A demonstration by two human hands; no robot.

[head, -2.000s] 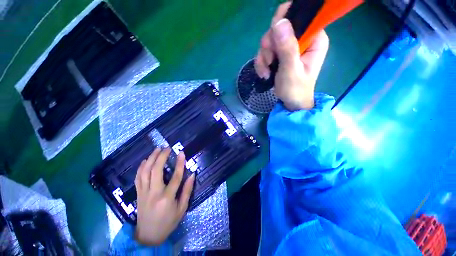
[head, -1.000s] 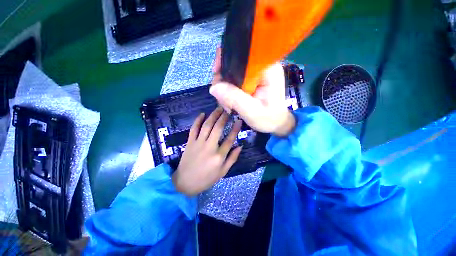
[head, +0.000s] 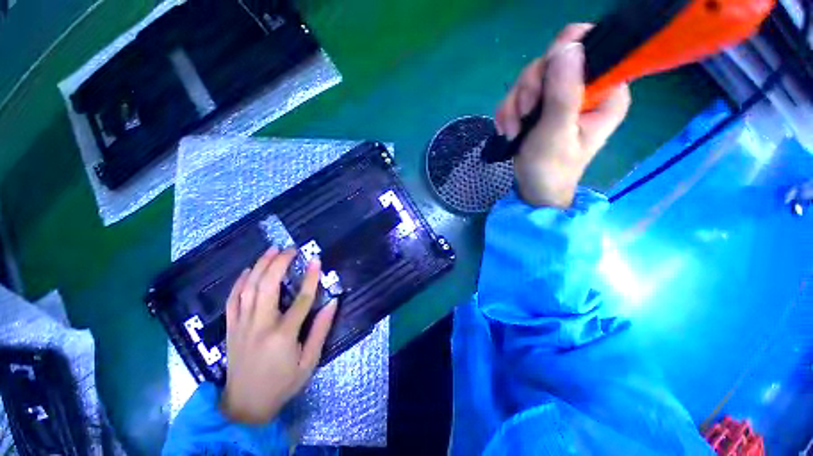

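A black plastic housing (head: 374, 258) with white bracket shapes lies tilted on bubble wrap (head: 214, 200). My left hand (head: 275, 334) rests on its lower middle, fingers slightly spread, holding nothing visible. My right hand (head: 562, 125) grips an orange-and-black electric screwdriver (head: 660, 44). Its dark nose points down-left over the round screw dish (head: 462, 169), at the dish's right part. The bit tip and whether it touches a screw cannot be told.
Another black housing (head: 241, 62) lies on bubble wrap at the upper left. A further one (head: 40, 401) is at the lower left. The black cord (head: 686, 138) runs at the right. A blue glossy surface (head: 758, 294) and a red slatted object (head: 735, 438) are at the right.
Since one second ago my right hand and the screwdriver have moved from above the housing to the dish at its right. The camera view has also turned. My left hand stays on the housing.
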